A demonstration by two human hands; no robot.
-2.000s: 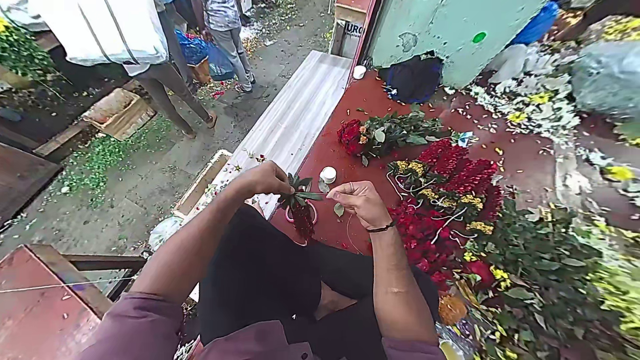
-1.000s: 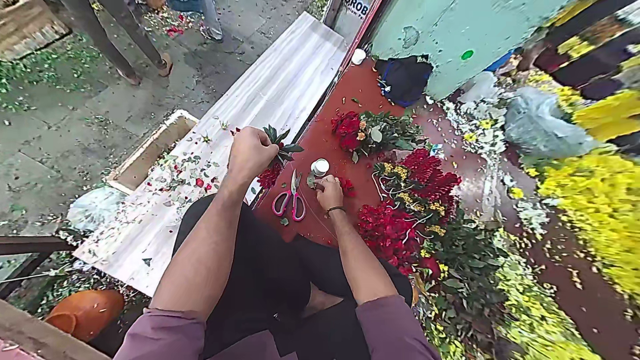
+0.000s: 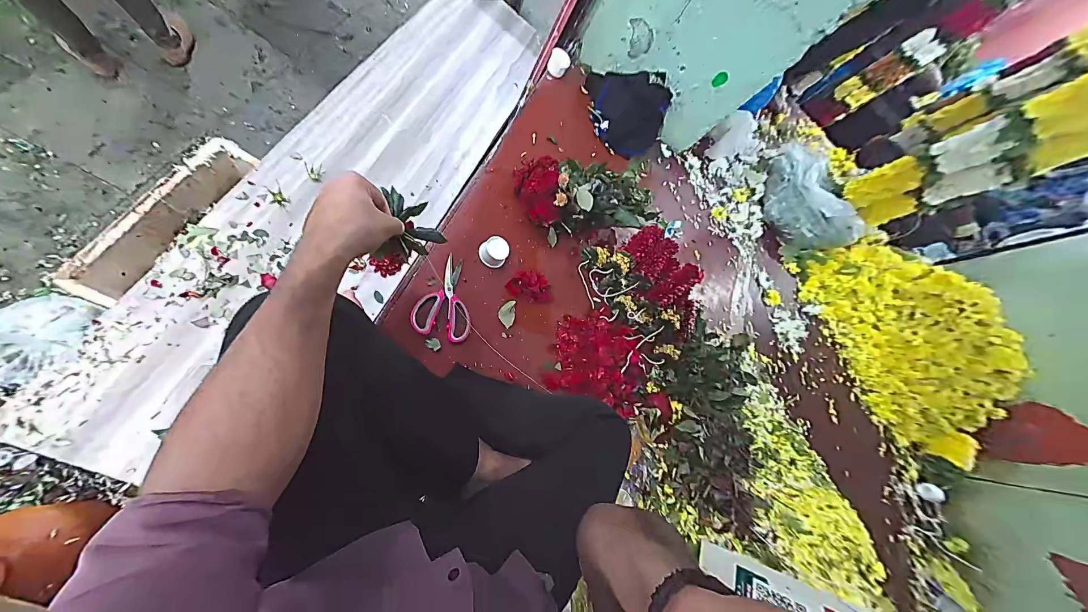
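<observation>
My left hand (image 3: 353,217) is closed around a small bunch of green leaves and red flowers (image 3: 399,238), above the edge between the white board and the red surface. A thin thread (image 3: 501,353) runs down from near the bunch towards my knee. Pink-handled scissors (image 3: 442,310) lie partly spread on the red surface, with a white spool or small tub (image 3: 493,251), a red blossom (image 3: 529,286) and a loose leaf (image 3: 507,314) to their right. My right forearm, with a dark bracelet (image 3: 680,582), reaches past the bottom edge; the hand itself is out of frame.
Red flower heaps (image 3: 595,361) and a bunch of red flowers with foliage (image 3: 586,195) lie at the right. Beyond are a dark cloth (image 3: 631,110), a plastic bag (image 3: 807,195) and a yellow flower heap (image 3: 918,331). Petals litter the white board (image 3: 374,110); a person's feet (image 3: 174,42) stand upper left.
My right hand has moved from beside the white item down and out of view. My left hand still holds the leafy bunch. The scissors, partly covered two seconds ago, now show fully. The view has turned right.
</observation>
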